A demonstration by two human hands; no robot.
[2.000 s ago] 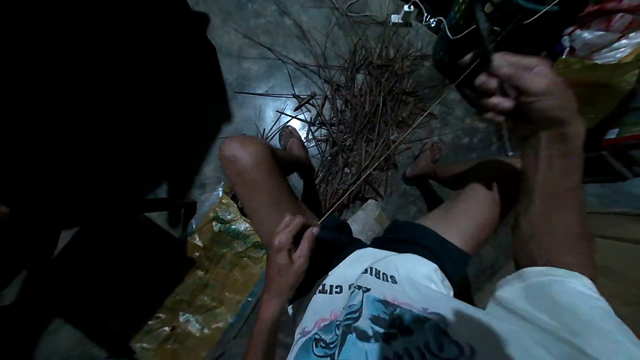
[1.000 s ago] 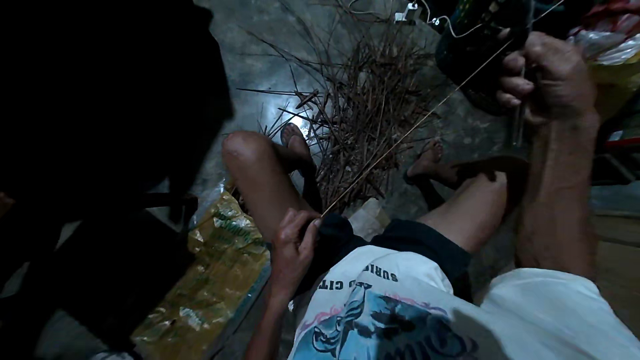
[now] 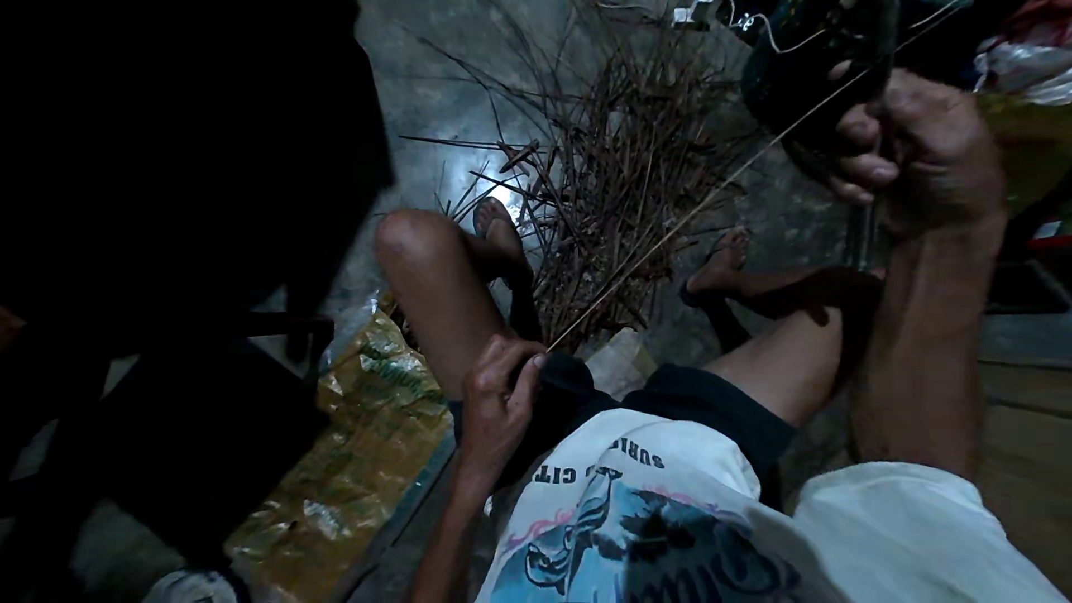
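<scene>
My left hand [image 3: 501, 389], low over my thigh, pinches the near end of a thin, pale stick or plant rib [image 3: 662, 239]. The stick runs up and to the right past my right hand [image 3: 913, 146], which is raised at the upper right. My right fist is closed around a narrow dark tool [image 3: 863, 226], probably a knife; its lower end points down below the fist. The tool's upper part crosses the stick near the top edge. Whether my right fingers also touch the stick cannot be told.
A heap of dry brown stalks and strips [image 3: 620, 167] lies on the concrete floor [image 3: 435, 100] between my feet. A yellow plastic sack [image 3: 360, 469] is spread at the left. Dark furniture fills the left side. A white cable [image 3: 775, 42] and plastic bags [image 3: 1026, 67] are at the upper right.
My right hand has moved right, away from my left hand, along the stick. My left hand stays over the thigh, still holding the stick's near end.
</scene>
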